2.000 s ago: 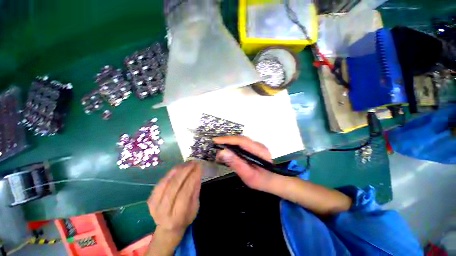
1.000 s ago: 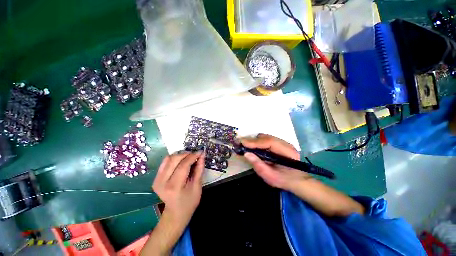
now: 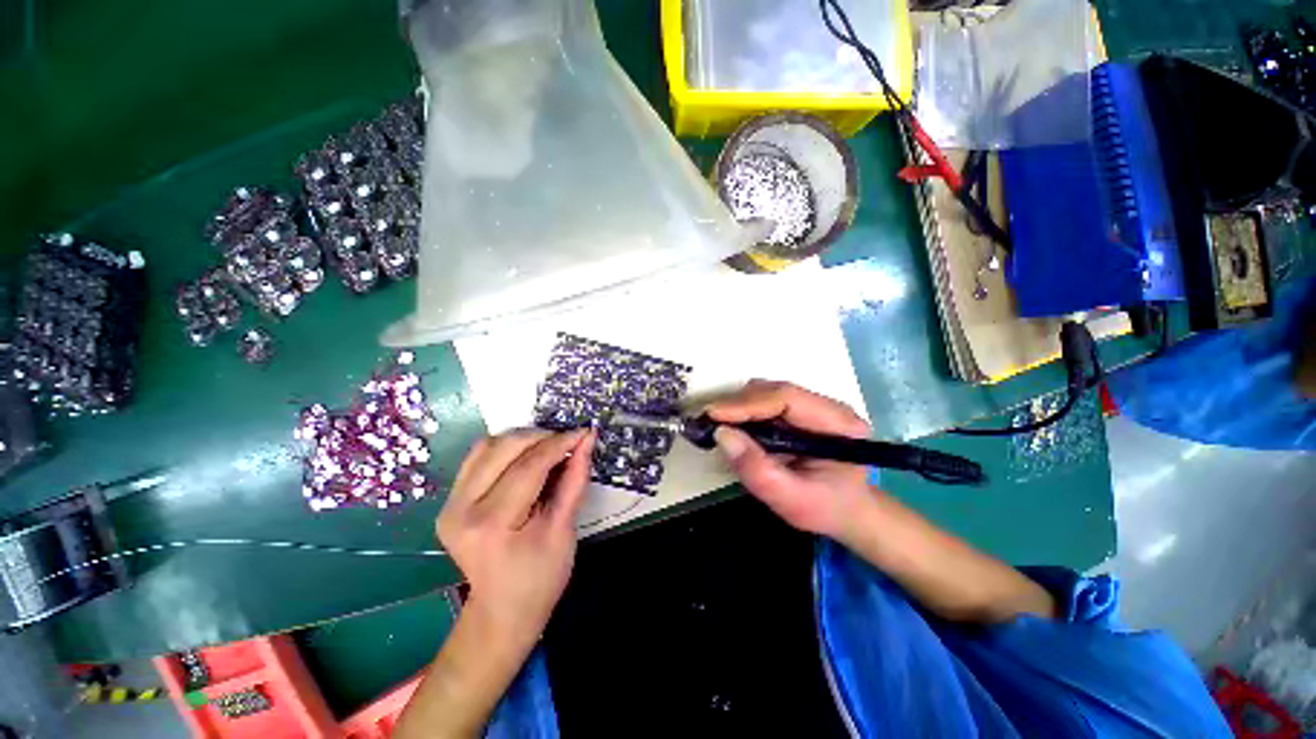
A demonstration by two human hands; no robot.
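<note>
A dark circuit board panel (image 3: 613,393) lies on the white work sheet (image 3: 751,339). My right hand (image 3: 794,459) holds the black soldering iron (image 3: 866,452), its metal tip over the middle of the panel. My left hand (image 3: 512,505) is at the panel's left edge, thumb and fingertips pinched together near the iron's tip; a thin solder wire (image 3: 260,544) runs to this hand from the reel (image 3: 58,556). Whether the fingertips also touch the panel is hard to tell. A pile of small pinkish-white round components (image 3: 368,440) lies left of the sheet.
A translucent extractor hood (image 3: 556,188) hangs over the sheet's back. Behind are a tip cleaner tin (image 3: 830,181) and yellow tray (image 3: 779,113). A blue soldering station (image 3: 1075,217) stands right. Stacked board panels (image 3: 80,325) are left, an orange-red bin (image 3: 289,679) lower left.
Since two seconds ago, my right hand has moved right and the iron lies flatter, uncovering the panel. My left fingers have come up to the panel's left edge. Little differs from one second ago.
</note>
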